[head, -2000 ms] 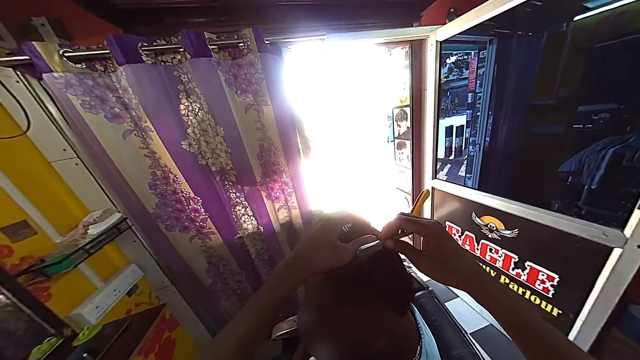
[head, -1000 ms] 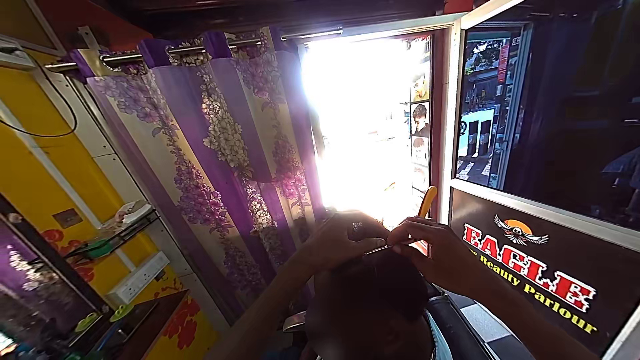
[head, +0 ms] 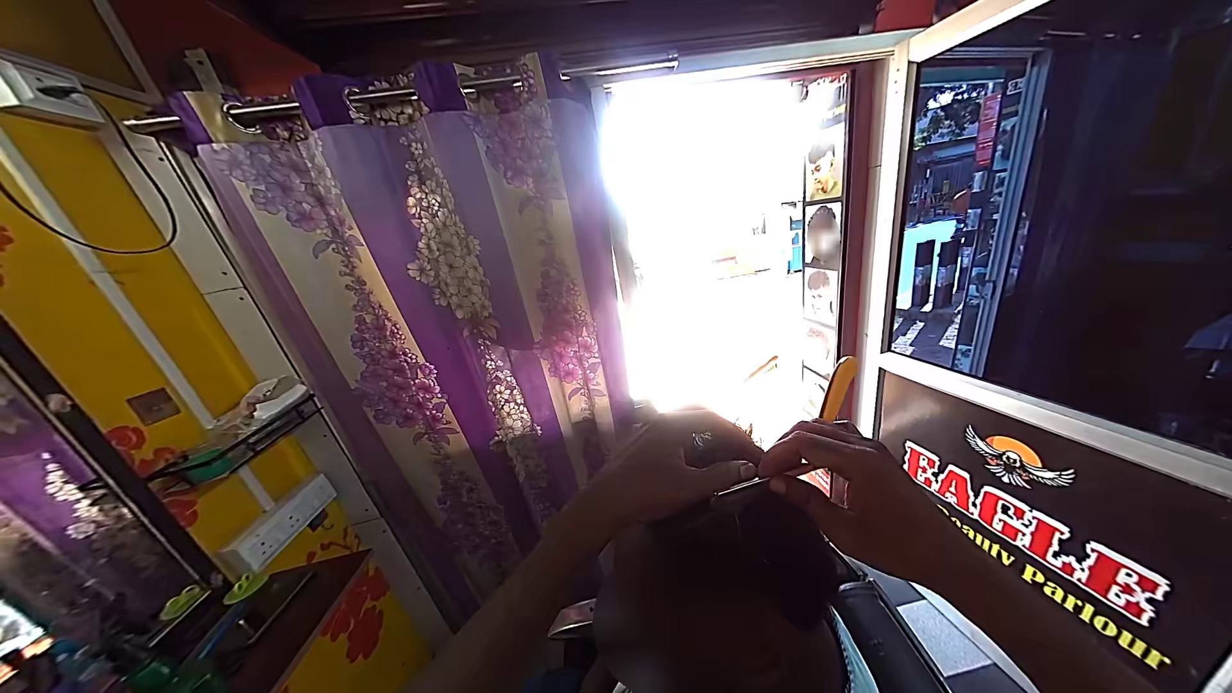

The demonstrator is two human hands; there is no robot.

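Note:
A seated person's head (head: 722,597), with dark hair, fills the lower middle of the head view. My left hand (head: 674,462) rests at the top of the head, a ring on one finger, its thumb beside a thin metal blade (head: 741,489). My right hand (head: 837,476) holds a straight razor whose yellow handle (head: 839,388) points up behind the fingers, and the blade lies close to the hair. Whether my left fingers pinch hair or only press the scalp, I cannot tell in the shade.
A purple floral curtain (head: 452,289) hangs from a metal rod at the left of a bright doorway. On the right is a glass door (head: 1020,423) with a printed lower panel. A wall shelf (head: 241,438), a socket strip (head: 279,525) and a counter (head: 298,626) stand left; a black chair (head: 890,626) surrounds the person.
Both hands have stayed together at the top of the head, with the yellow handle still upright in my right hand. The view has shifted a little to the left.

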